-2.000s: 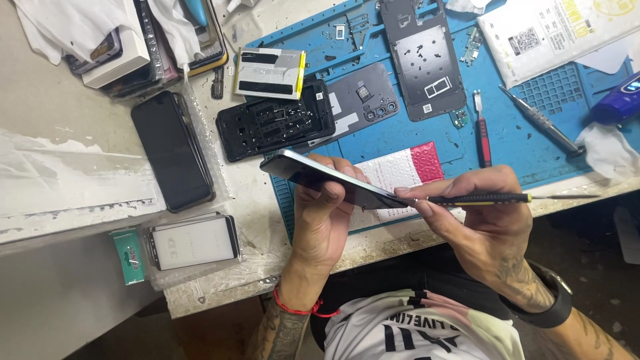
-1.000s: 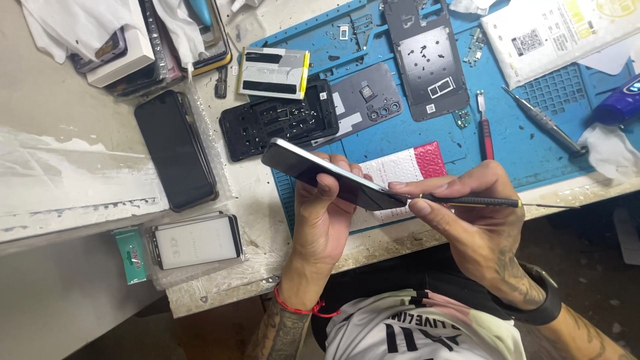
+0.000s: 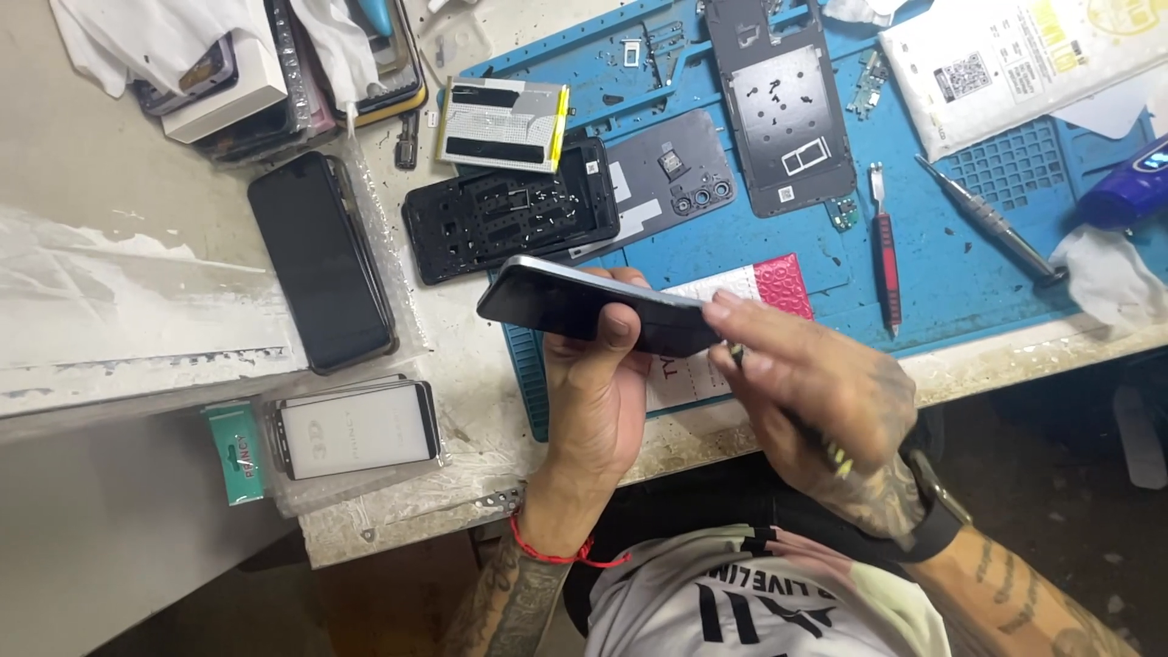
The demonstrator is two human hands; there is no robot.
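Note:
My left hand (image 3: 598,392) grips a smartphone (image 3: 584,310) by its middle, thumb across the dark screen and fingers behind. The phone is tilted, its silver side edge turned up. At its right end, my right hand (image 3: 812,392) touches the edge with the fingertips and holds a slim tool with a dark and yellow handle (image 3: 835,456), blurred and mostly hidden by the fingers. Behind the phone lie an opened black phone frame (image 3: 511,214) holding small screws, a battery (image 3: 502,123) and a grey back cover (image 3: 675,173) with camera holes.
A blue repair mat (image 3: 949,274) bears a dark phone midframe (image 3: 780,119), a red-handled pry tool (image 3: 885,265), a metal pen-shaped tool (image 3: 990,219) and a red and white packet (image 3: 780,287). At left are a black phone (image 3: 319,265), screen protectors (image 3: 360,433) and stacked phones (image 3: 301,91).
The slim tool, stretched out to the right from my right hand in the earlier frames, now points down toward the wrist. My right hand has turned over it. My left hand keeps the phone.

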